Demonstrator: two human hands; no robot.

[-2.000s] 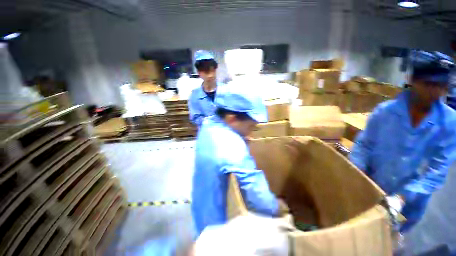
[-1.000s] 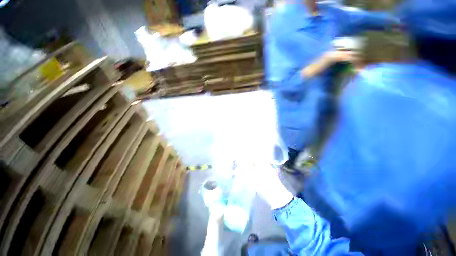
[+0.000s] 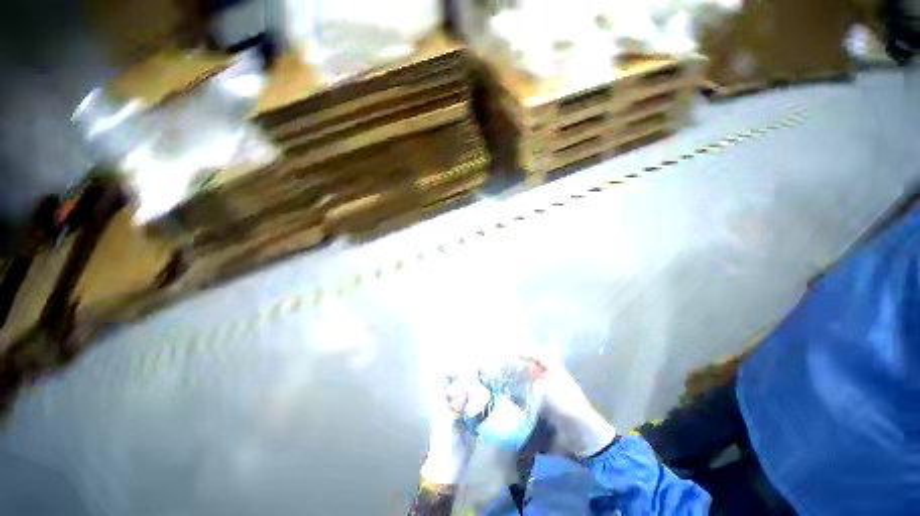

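Observation:
My left hand [image 3: 451, 433], in a white glove, is at the bottom centre with its fingers around the left side of a pale blue-white roll [image 3: 504, 421]. My right hand [image 3: 567, 405], also white-gloved with a blue sleeve, is at the right side of the same roll. Shiny clear plastic [image 3: 509, 383] shows between the two hands. Strong glare and blur hide the fingertips and the exact shape of what is held.
A person in a blue coat [image 3: 847, 373] stands close at the right edge. Stacked flat cardboard and pallets [image 3: 393, 141] with white wrapped goods [image 3: 187, 151] line the back. A yellow-black floor line [image 3: 484, 233] crosses the grey floor.
The view has swung and tilted. The pallet stack on the left has left the picture and more floor shows. My two hands have come closer together around the roll.

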